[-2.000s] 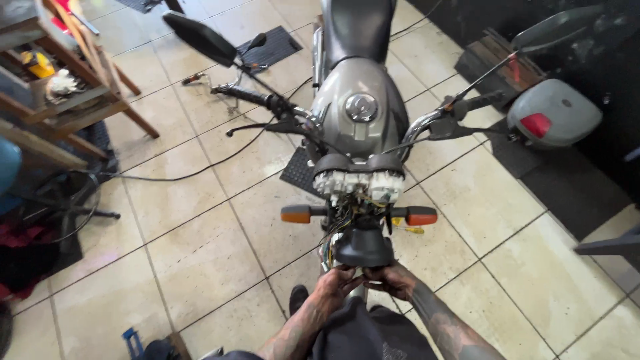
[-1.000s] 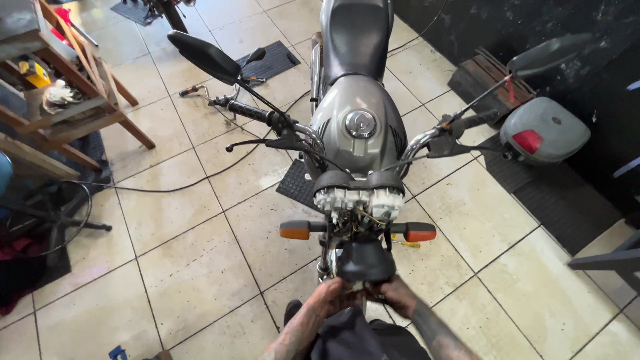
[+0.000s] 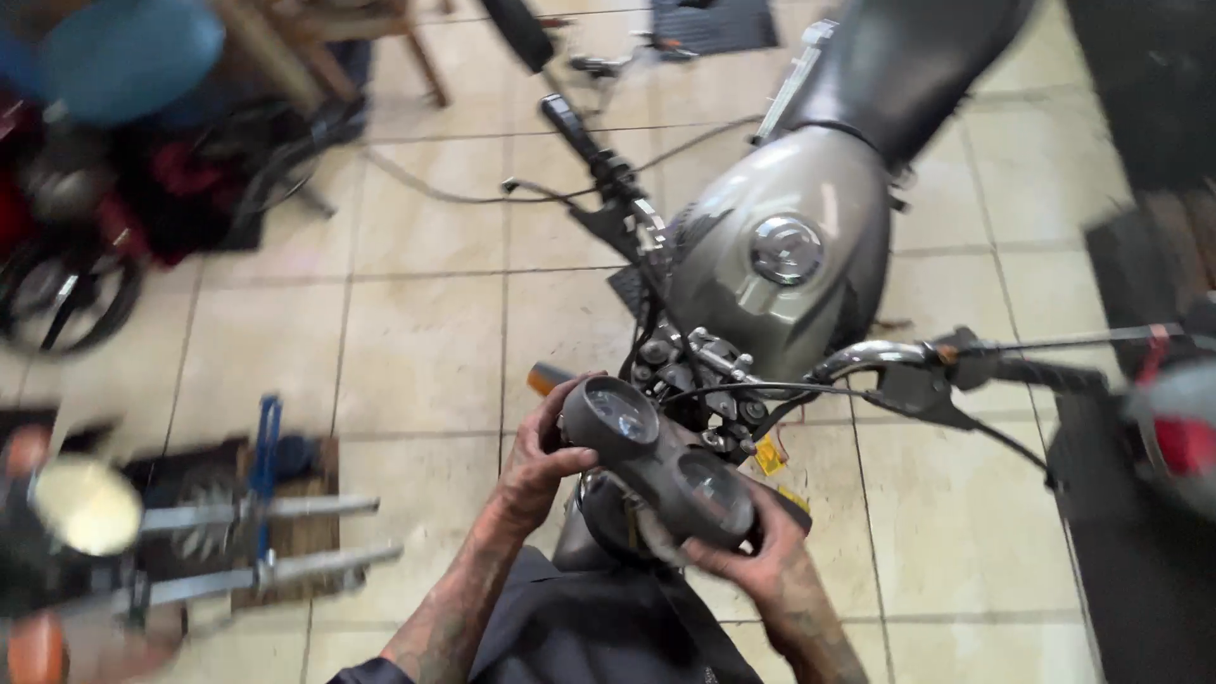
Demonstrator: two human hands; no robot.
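Both hands hold a motorcycle's black twin-dial instrument cluster (image 3: 655, 461), its two round gauges facing up. My left hand (image 3: 546, 465) grips the casing beside the left gauge, thumb on the near side. My right hand (image 3: 760, 546) grips it at the right gauge, fingers partly hidden behind the casing. Just beyond the cluster lie the fork top and clamps (image 3: 712, 375), with black cables running over them. Behind these is the grey fuel tank (image 3: 779, 237) with its round metal cap (image 3: 787, 250). An orange turn signal (image 3: 548, 379) shows past my left fingers.
The left handlebar grip (image 3: 570, 128) and right handlebar grip (image 3: 1054, 375) reach out on either side, with levers and cables. At lower left are metal fork tubes (image 3: 323, 508) and a blue tool (image 3: 267, 475). A grey case with a red reflector (image 3: 1183, 442) stands at the right edge.
The cluster's gauges now face up between my hands; earlier my hands were at a black part below the cluster's white underside. The view has shifted and turned considerably.
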